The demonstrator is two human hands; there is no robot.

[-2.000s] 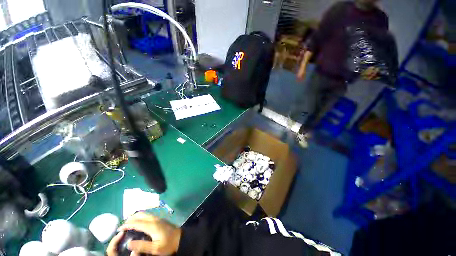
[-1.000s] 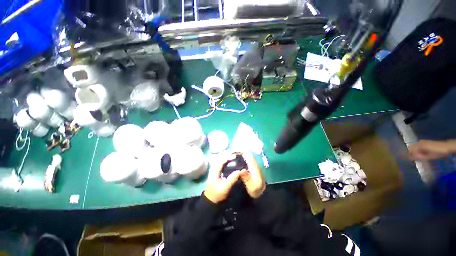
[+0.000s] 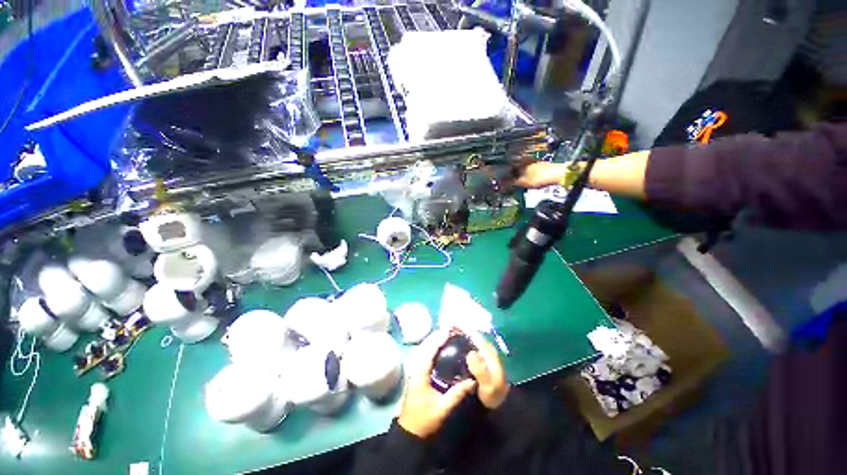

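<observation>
My left hand (image 3: 425,399) and my right hand (image 3: 489,373) hold a camera head (image 3: 452,360) between them at the bench's front edge. Its glossy black face points up; the fingers cover much of its shell. White camera housings (image 3: 316,371) stand in a cluster left of my hands. A round white cap (image 3: 412,322) lies just behind my hands, beside a white paper piece (image 3: 462,307).
A black electric screwdriver (image 3: 534,252) hangs at the right. Another person's arm (image 3: 743,176) reaches in from the right towards a metal box (image 3: 490,206). A cardboard box (image 3: 678,371) holds small white-and-black parts. More housings (image 3: 186,269) stand at the left.
The view has swung left and then tilted up. Both hands still hold the camera head, its black face now more exposed. The other person has come closer and reaches over the bench.
</observation>
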